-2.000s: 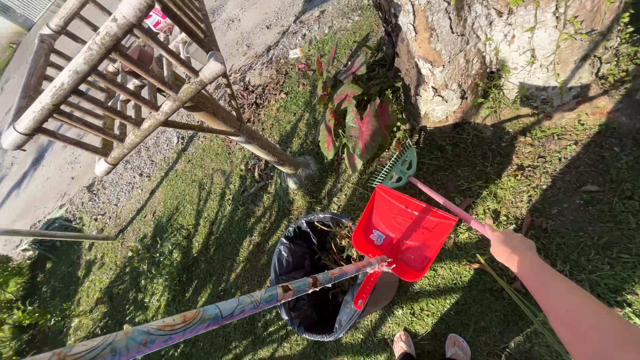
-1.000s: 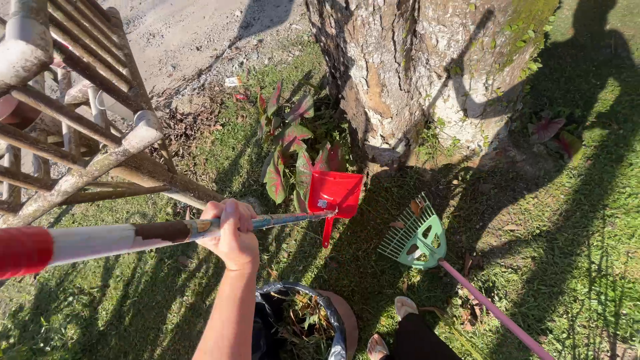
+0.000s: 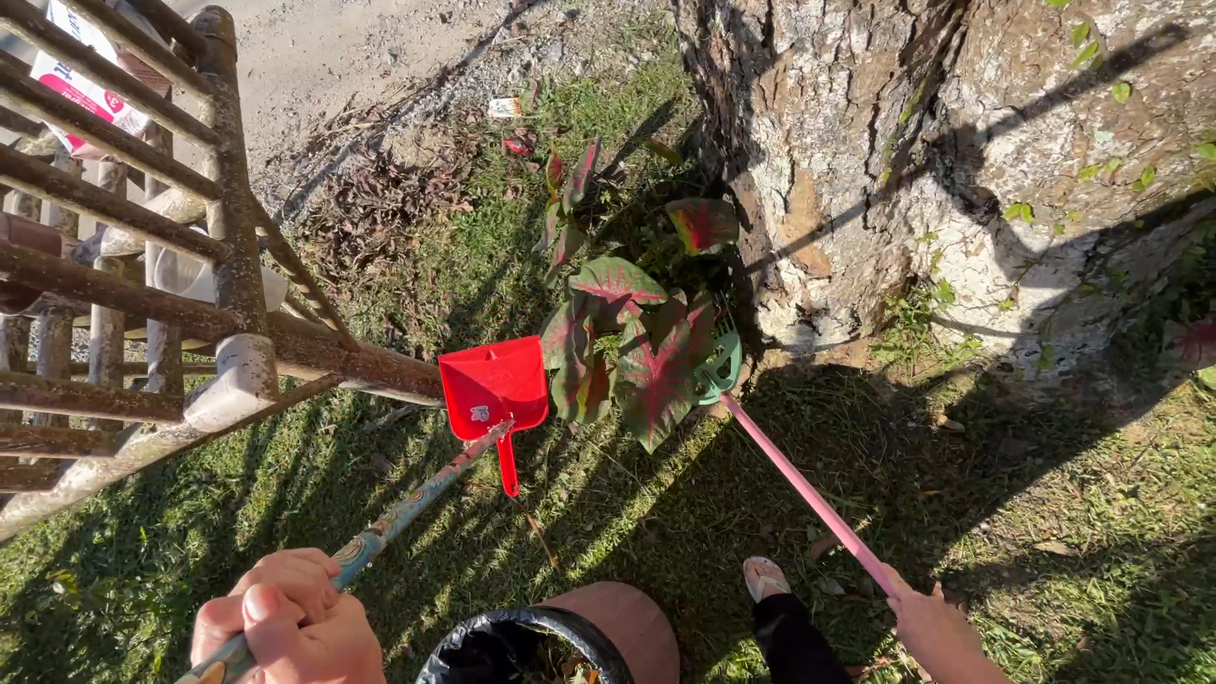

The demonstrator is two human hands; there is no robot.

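Note:
My left hand (image 3: 290, 613) grips a patterned pole (image 3: 408, 513), whose far end joins a red plastic dustpan (image 3: 494, 385) on the grass beside a red-and-green caladium (image 3: 655, 366). In my right hand (image 3: 926, 622) is the pink handle (image 3: 807, 494) of a rake. The green plastic rake head (image 3: 719, 366) is partly hidden behind the caladium leaves, near the base of the tree; its tines are mostly out of sight. Below the dustpan, at the bottom edge, a bin lined with a black bag (image 3: 570, 627) holds some plant debris.
A large tree trunk (image 3: 836, 190) rises at the upper right. To the left stands a weathered slatted rack (image 3: 228, 190) holding containers and a printed packet (image 3: 85, 90). Dry leaves (image 3: 380, 209) lie near the gravel edge. My sandaled foot (image 3: 766, 578) is on the grass.
The dustpan was over the bin two seconds ago and is now beside the caladium. The rake head, on open grass a second ago, is now behind the leaves.

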